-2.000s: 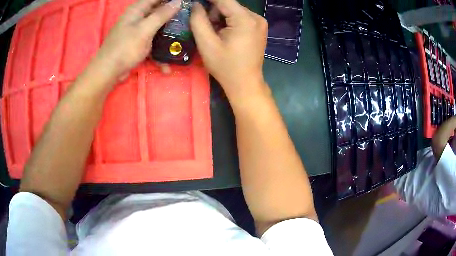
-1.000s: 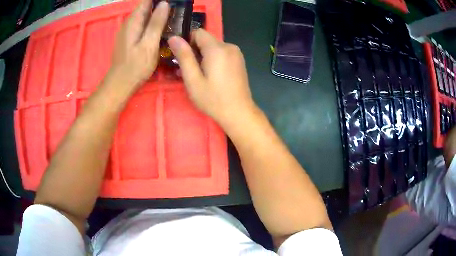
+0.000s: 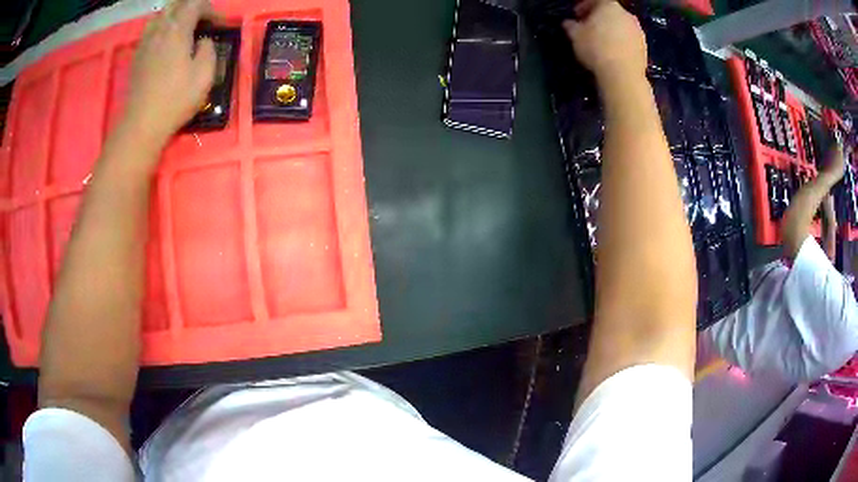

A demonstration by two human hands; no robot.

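Observation:
The red foam tray [image 3: 362,226] lies at the left. One black handheld device unit [image 3: 287,71] with a gold spot lies in its top right pocket. A second unit [image 3: 224,80] is at the pocket to its left, partly covered by my left hand [image 3: 174,66], whose fingers and thumb are on it. My right hand [image 3: 610,38] is at the upper end of the black blister tray [image 3: 659,122]. Its fingertips point left and down, and whether they grip a part cannot be told.
A dark smartphone-like slab [image 3: 482,71] lies on the green mat [image 3: 452,235] between the trays. Further right are a red tray [image 3: 767,141] with black parts and another worker's arm [image 3: 804,207]. The pale edge strip [image 3: 89,36] runs behind the red tray.
My hands have moved apart. The unit that was held between them is now at a tray pocket under my left hand. My right hand has moved right to the black tray. The view has shifted.

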